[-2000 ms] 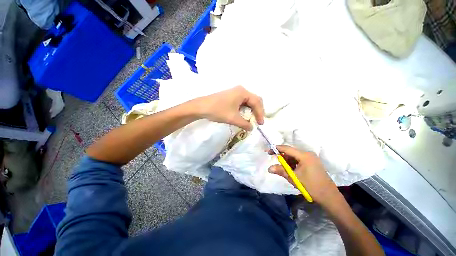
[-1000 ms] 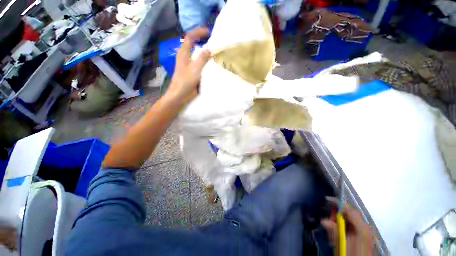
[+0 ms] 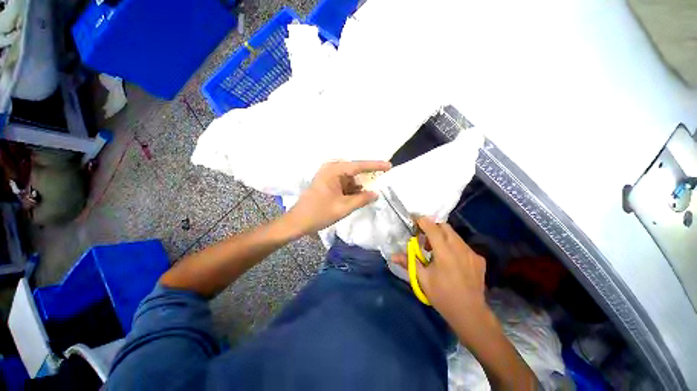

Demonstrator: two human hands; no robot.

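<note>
A bright white garment piece (image 3: 267,130) lies across my lap, overexposed, its left part hanging over a blue perforated basket. My left hand (image 3: 340,192) pinches a small cream edge of the piece between thumb and fingers. My right hand (image 3: 451,263) holds the scissors (image 3: 417,271) by the yellow handle. The blades point up and left to the edge beside my left fingertips. Whether the blades are open or touch the cloth, I cannot tell.
The blue perforated basket (image 3: 256,65) stands at the upper left. The white machine table (image 3: 581,137) fills the right, with a ruler strip (image 3: 535,210) along its edge. White bundles (image 3: 512,336) lie under the table. Blue bins stand on the floor at the left.
My left hand has come down from the raised cloth to my lap and pinches an edge. My right hand has moved left and up, bringing the scissors to that edge. The view has shifted.
</note>
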